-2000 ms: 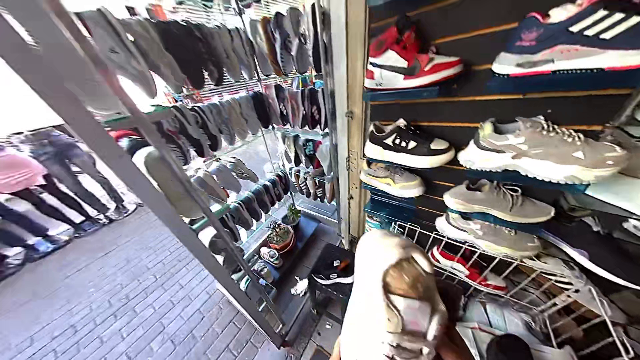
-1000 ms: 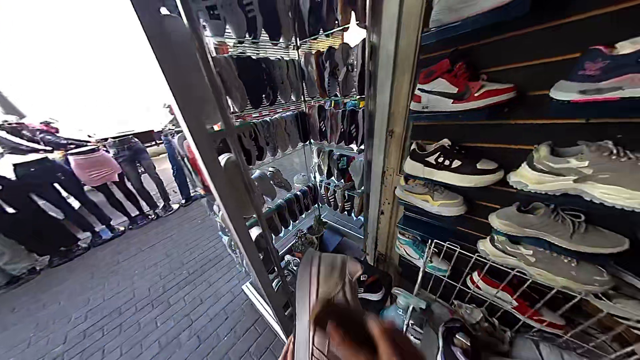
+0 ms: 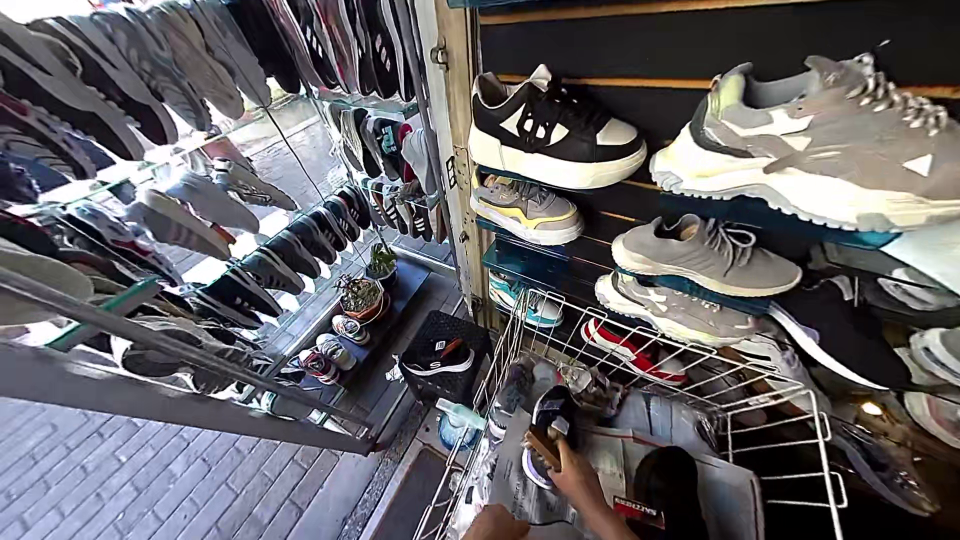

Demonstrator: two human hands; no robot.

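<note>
Low in the wire basket, my right hand grips a small brown wooden-backed brush. The brush lies against or just over a black shoe with a pale sole, which sits among plastic-wrapped items. My left hand is at the bottom edge of the view, left of the right hand, with its fingers curled; whether it holds anything is hidden. A flat cardboard box lies to the right of my right forearm.
Sneakers on a slatted wall include a black-and-white one and a large grey one. A black woven crate bears a shoe. Glass racks of shoes stand left, with potted plants below. A metal frame borders the brick paving.
The pale shoe held up before me in the earlier frames is out of my hands. My right hand is now down in the basket at the black shoe. The view has swung and come closer.
</note>
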